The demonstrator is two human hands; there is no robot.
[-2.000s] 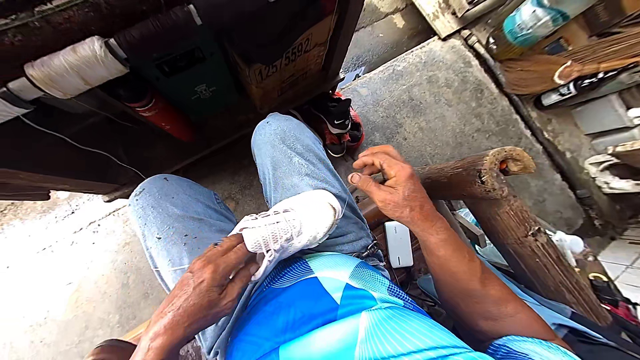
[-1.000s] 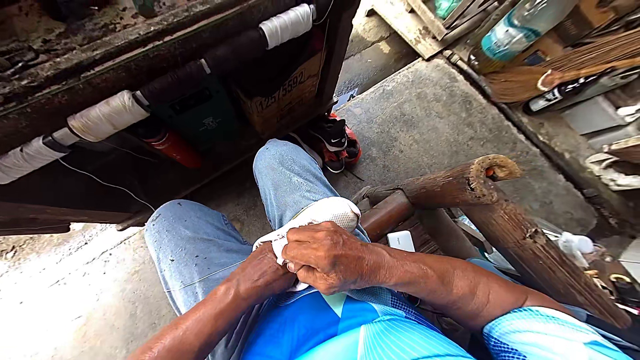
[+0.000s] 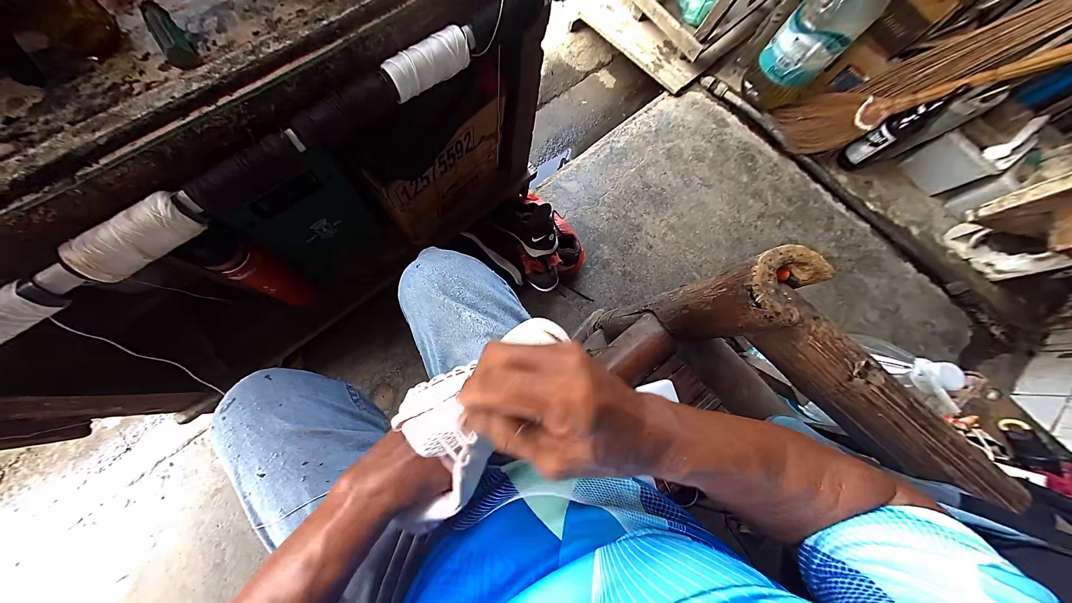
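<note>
A white shoe (image 3: 435, 412) with a perforated upper lies across my lap. My left hand (image 3: 423, 469) reaches into or behind the shoe, and its fingers are hidden there. Over the shoe's near side is my right hand (image 3: 544, 406), blurred, with its fingers curled; whether it pinches anything cannot be made out. A thin thread crosses the left knee of my jeans (image 3: 293, 427).
White thread spools (image 3: 134, 237) hang along the dark wooden bench. Below them are a red cylinder (image 3: 272, 272) and black and red sneakers (image 3: 540, 239). A wooden chair arm (image 3: 720, 301) stands at my right; farther off are a broom (image 3: 921, 79) and a plastic bottle (image 3: 804, 50).
Two seconds ago my right hand was raised away from the shoe; it then came onto it beside my left hand. Since one second ago, the shoe has turned, and more of its perforated upper shows.
</note>
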